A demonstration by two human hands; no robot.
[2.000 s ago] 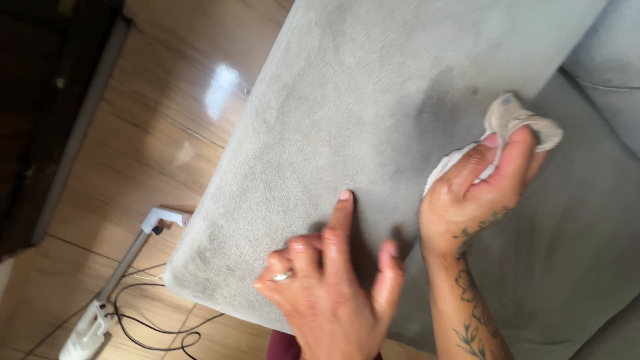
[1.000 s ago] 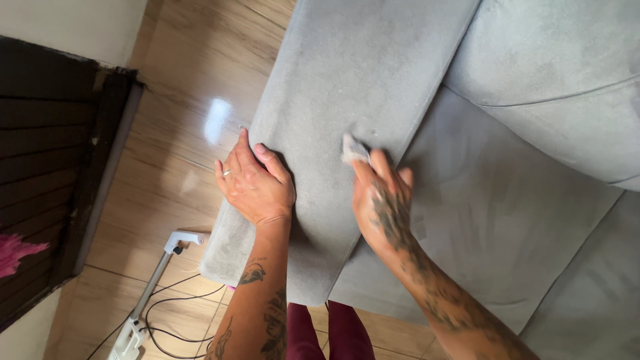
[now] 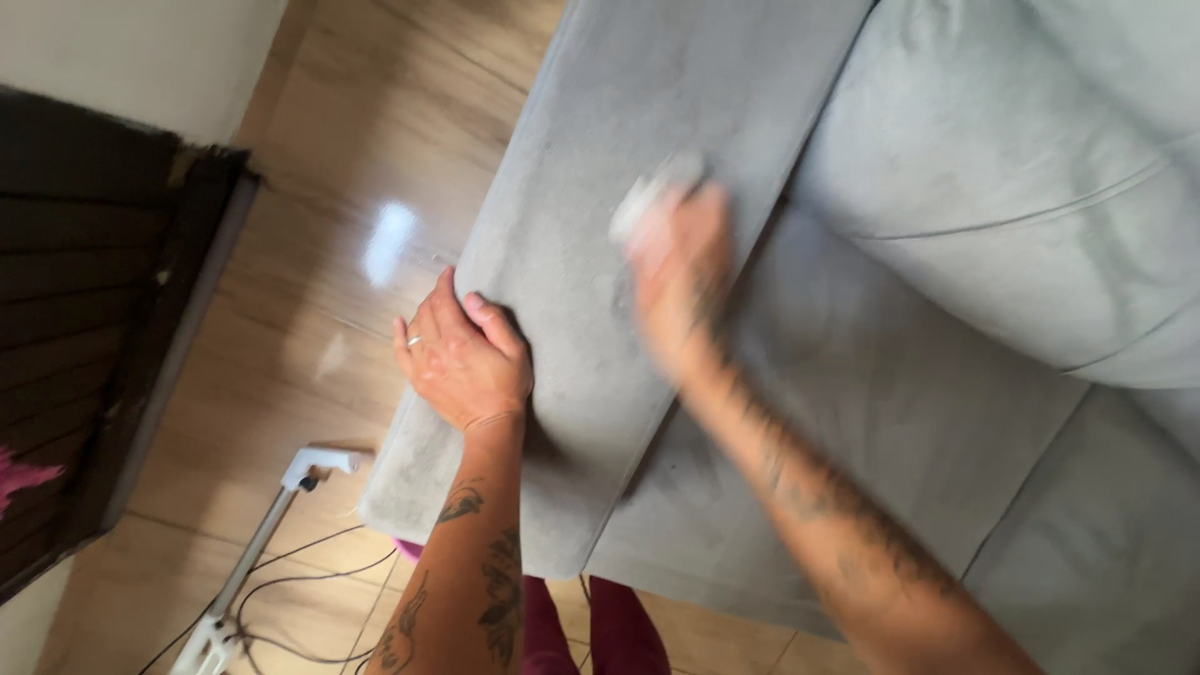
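Observation:
My left hand (image 3: 466, 354) rests on the outer edge of the grey fabric sofa armrest (image 3: 581, 366), its fingers over the side and a ring on one of them. My right hand (image 3: 684, 244), blurred, grips a whitish cloth (image 3: 656, 192) against or just above the top of the armrest, up and to the right of my left hand. Part of the cloth is hidden inside the fingers.
Beside the armrest lie the sofa's grey seat (image 3: 844, 403) and a plump back cushion (image 3: 994, 187). On the tiled floor (image 3: 375, 122) at the left is a white and grey stick appliance (image 3: 258, 534) with loose black cables (image 3: 309, 574). A dark slatted wooden panel (image 3: 84, 309) stands farther left.
My left hand, which pointed at the fabric two seconds ago, has since gone to the armrest's outer edge and stayed there. The right hand has moved farther up the armrest with the cloth since one second ago.

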